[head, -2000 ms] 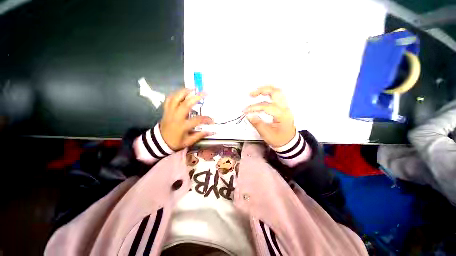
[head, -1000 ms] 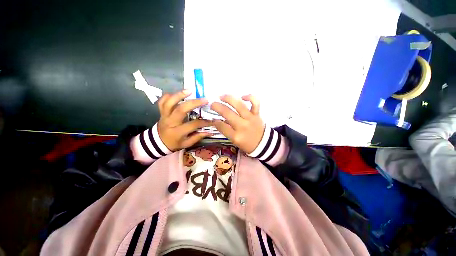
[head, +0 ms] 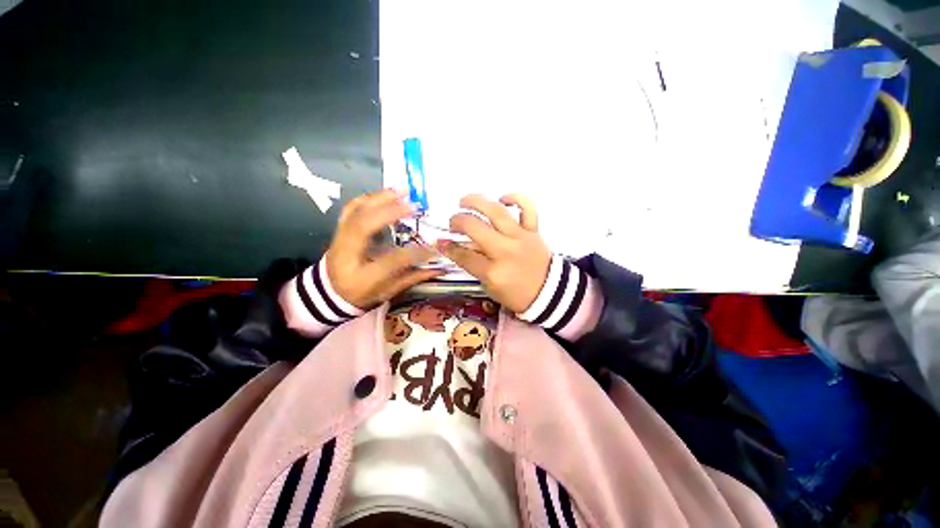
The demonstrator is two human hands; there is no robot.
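Observation:
My left hand [head: 369, 251] and my right hand [head: 500, 253] are close together at the front edge of the white sheet. Both hold a white housing [head: 443, 235], mostly hidden by the fingers and blending into the sheet. A bright blue battery [head: 414, 173] points away from me, just beyond my left fingertips. Thin dark and red wires [head: 414, 235] run from its near end between the hands. A small dark part shows by my left fingers; what it is cannot be told.
The white sheet [head: 557, 93] lies on a dark bench [head: 186, 113]. A blue tape dispenser [head: 814, 155] with a yellowish roll [head: 886, 141] stands at its right edge. A white scrap [head: 309, 180] lies left of the sheet. Another person's grey sleeve [head: 907, 299] shows at the right.
My right hand has moved left from the wires, close to my left hand, since two seconds ago. The battery now shows more fully. The dispenser sits further right in the picture as the view shifted.

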